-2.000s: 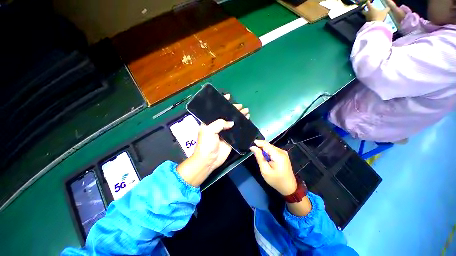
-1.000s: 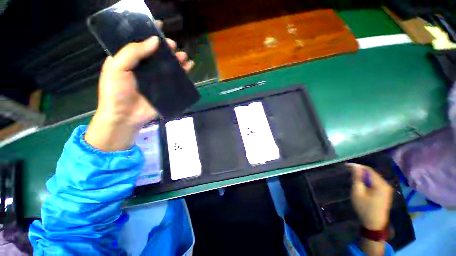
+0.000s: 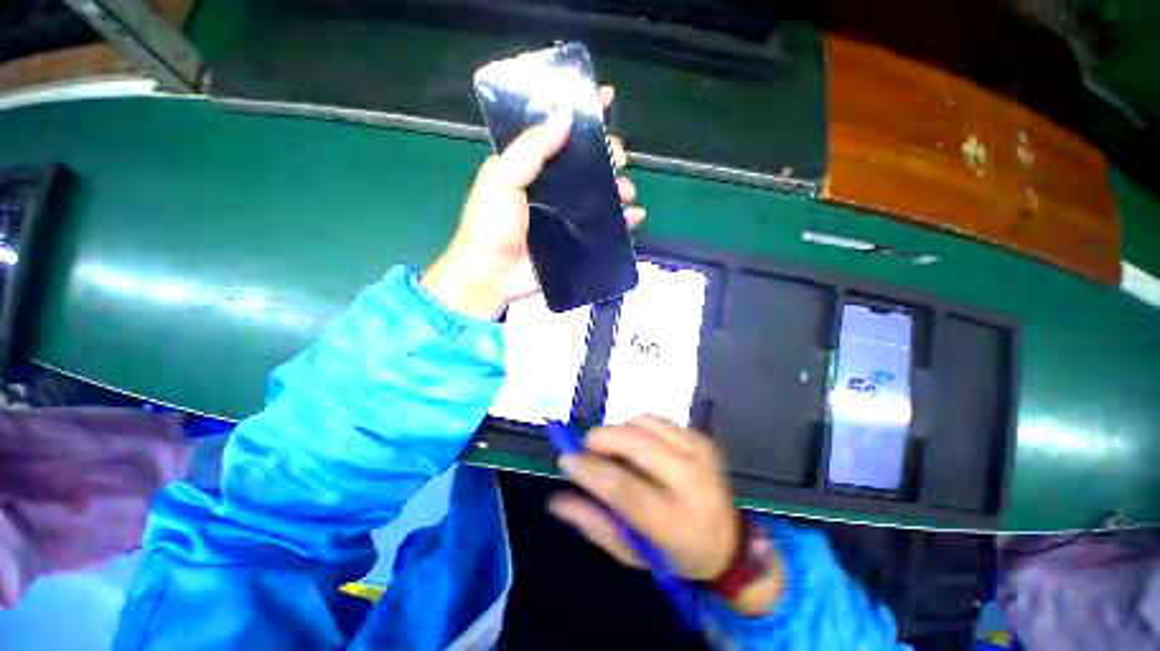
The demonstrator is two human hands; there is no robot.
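Observation:
My left hand [image 3: 490, 235] holds a smartphone [image 3: 566, 191] up above the bench; its screen is dark with a bright glare at the top. My right hand [image 3: 662, 496] is lower, over the front edge of the phone tray [image 3: 776, 369], slightly blurred, with a blue pen [image 3: 636, 541] between its fingers. In the black tray lie a phone with a white screen [image 3: 541, 363], partly under my left hand, another white-screen phone [image 3: 655, 343] and a phone showing "5G" [image 3: 871, 397]. Two tray slots hold no phone.
A slim pale stick [image 3: 869, 247] lies behind the tray. An orange-brown board [image 3: 973, 159] is at the rear right. A dark tray [image 3: 28, 254] is at the far left of the green bench [image 3: 267, 280]. Pink clothing shows at both lower sides.
The view has swung left. My left hand still holds the dark phone. My right hand has moved from beyond the bench's front edge to the tray's front, and the blue pen now shows at length.

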